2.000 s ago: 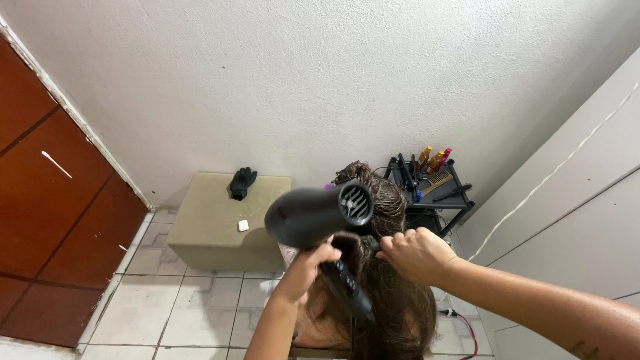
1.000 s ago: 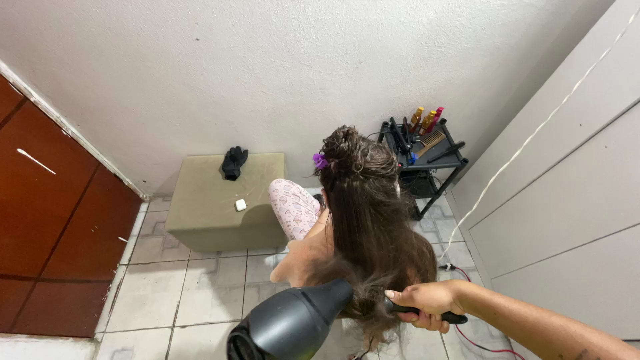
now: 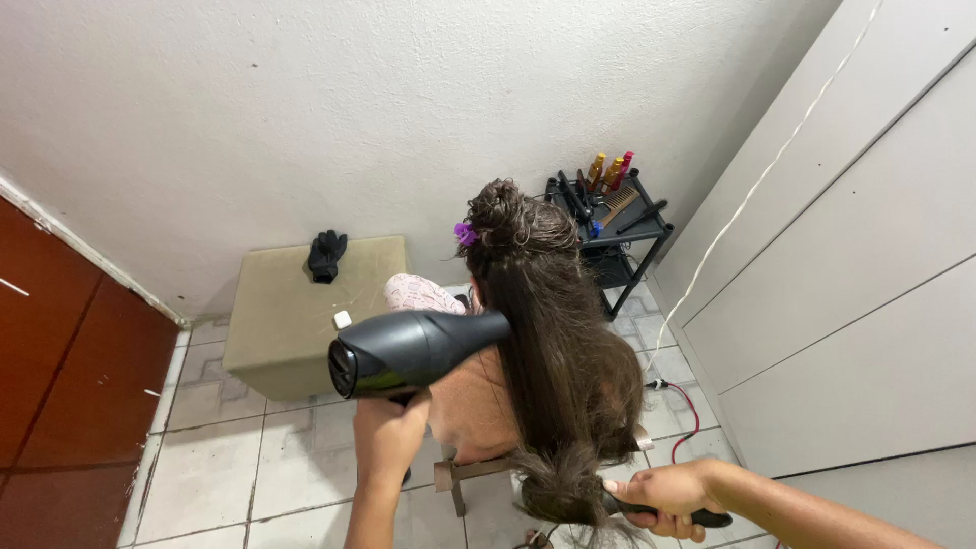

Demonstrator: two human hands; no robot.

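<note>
A seated person's long brown hair [image 3: 557, 343] hangs down their back, its upper part gathered in a bun with a purple hair clip [image 3: 464, 233]. At the lower centre my left hand [image 3: 390, 438] grips the handle of a black hair dryer [image 3: 419, 347], whose nozzle points right at the hair's left side. My right hand [image 3: 667, 496] is closed around the black handle of a round hairbrush [image 3: 564, 496] at the lower right. Hair ends are wrapped over the brush head, which they mostly cover.
A beige box seat [image 3: 305, 358] bears a black glove [image 3: 326, 256] and a small white case [image 3: 342, 319]. Behind the person on the right, a black trolley [image 3: 648, 227] holds bottles, a comb [image 3: 619, 203] and brushes. A white cord [image 3: 751, 198] hangs by the grey panels; a red cable [image 3: 694, 419] lies on the tiles.
The dryer has swung from below the hair to its left side, nozzle now pointing right. My left hand has come into view. One second ago the brush was higher in the hair; now it is at the ends.
</note>
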